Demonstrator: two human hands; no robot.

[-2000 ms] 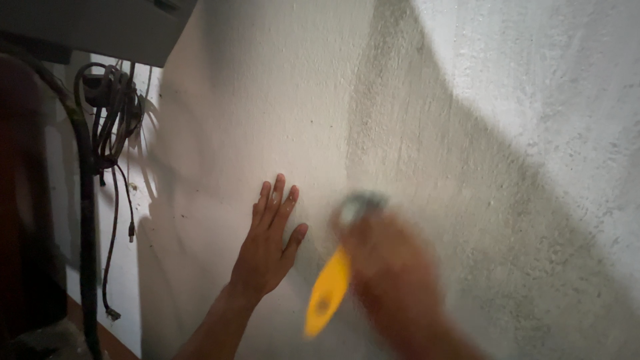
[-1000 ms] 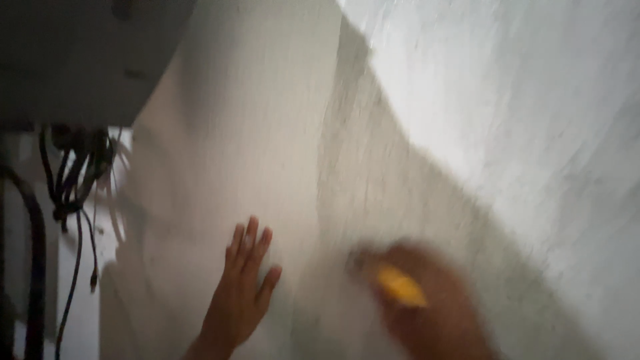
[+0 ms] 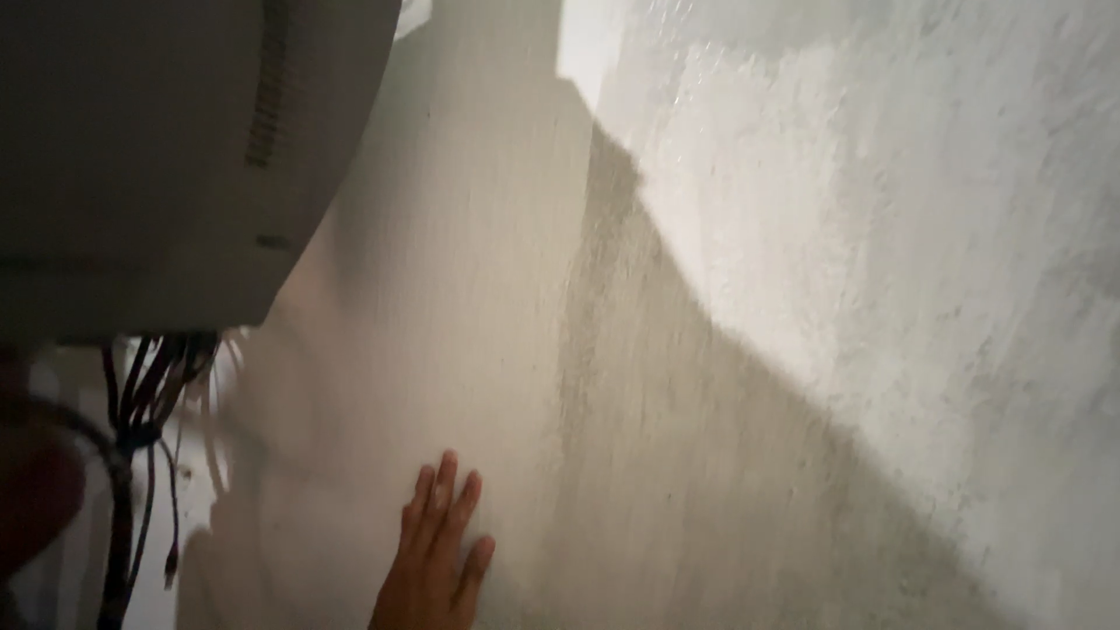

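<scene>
My left hand (image 3: 436, 551) is at the bottom, left of the middle, its fingers apart and its palm flat against a pale wall (image 3: 490, 350). It holds nothing. Smooth, lighter coating covers the wall around the hand, and a rougher, darker grey strip begins a little to its right. My right hand is out of the frame, and so is the yellow-handled tool seen in the earlier frames.
A dark grey casing (image 3: 175, 192) juts in at the upper left, close to the wall. Beneath it hangs a tied bundle of dark cables (image 3: 140, 433), one with a plug at its loose end. A shadow edge runs diagonally across the wall, with brightly lit surface at the upper right.
My right hand, earlier shut on the yellow-handled tool at the wall, has left the view. My left hand stays flat on the wall. The view has shifted, showing more of the casing.
</scene>
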